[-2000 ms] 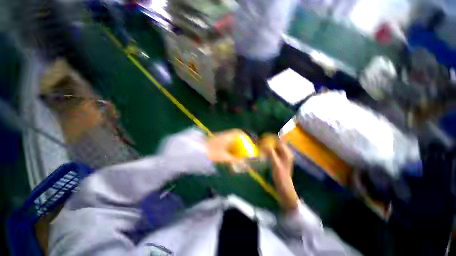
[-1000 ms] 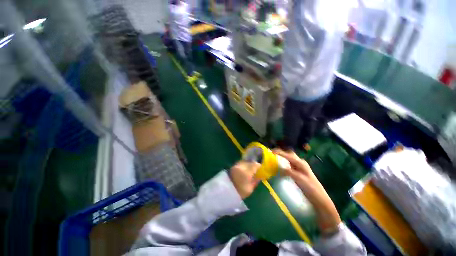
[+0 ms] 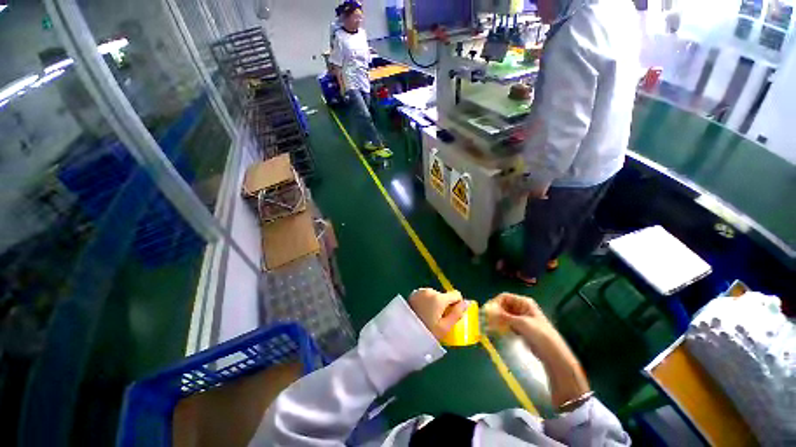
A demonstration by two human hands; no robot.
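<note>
A bright yellow tape roll (image 3: 463, 325) is held up in front of me over the green floor. My left hand (image 3: 435, 312) is closed on the roll from its left side. My right hand (image 3: 518, 316) is just right of the roll, its thumb and fingers pinched together. A thin, pale, blurred piece seems to lie between the right fingers and the roll; I cannot tell clearly whether it is tape.
A blue crate (image 3: 223, 366) is at lower left. A white-topped stool (image 3: 660, 258) and a bagged white heap (image 3: 749, 354) are at right. A person in a pale jacket (image 3: 578, 96) stands by the grey printer (image 3: 471, 188). Another person (image 3: 353, 65) is in the aisle.
The view has steadied and lifted, showing more of the aisle. The roll has turned from showing its ring opening to showing its outer side. My right hand has moved slightly away from the roll.
</note>
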